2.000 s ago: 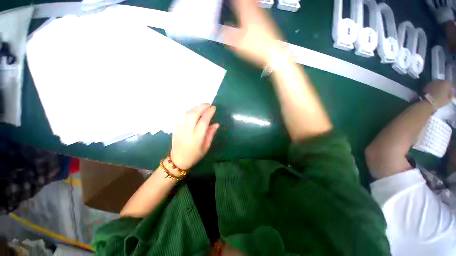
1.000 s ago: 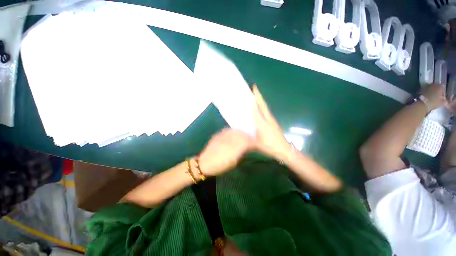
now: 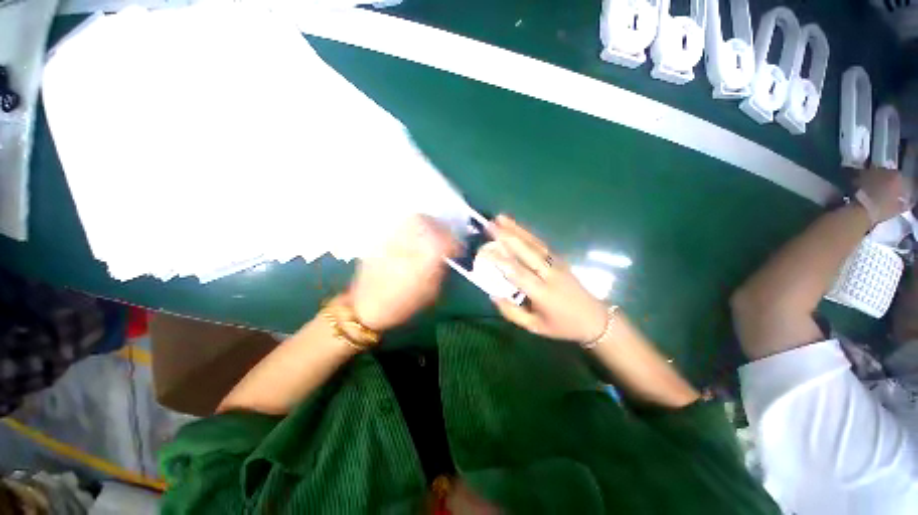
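Note:
A white plastic unit (image 3: pixel 495 276) lies in my right hand (image 3: pixel 552 292), its disc end near my fingers and its open loop pointing up and left. My left hand (image 3: pixel 406 274) is blurred at the unit's upper left end, by the edge of a thin white sheet; whether its fingers grip the sheet or the unit cannot be told. The large fanned stack of white sheets (image 3: pixel 211 141) lies left of my hands, and its right edge merges with the white near my left hand.
Several white loop units (image 3: pixel 730 50) stand in a row beyond the long white strip (image 3: pixel 644 114). At right, a person in a white shirt (image 3: pixel 825 412) reaches over a gridded white block (image 3: pixel 868 277). A brown carton (image 3: pixel 206 360) is below the table edge.
My right hand reached beyond the strip two seconds ago and is now in front of me with a unit. My left hand has moved slightly left since one second ago. The standing units have shifted left.

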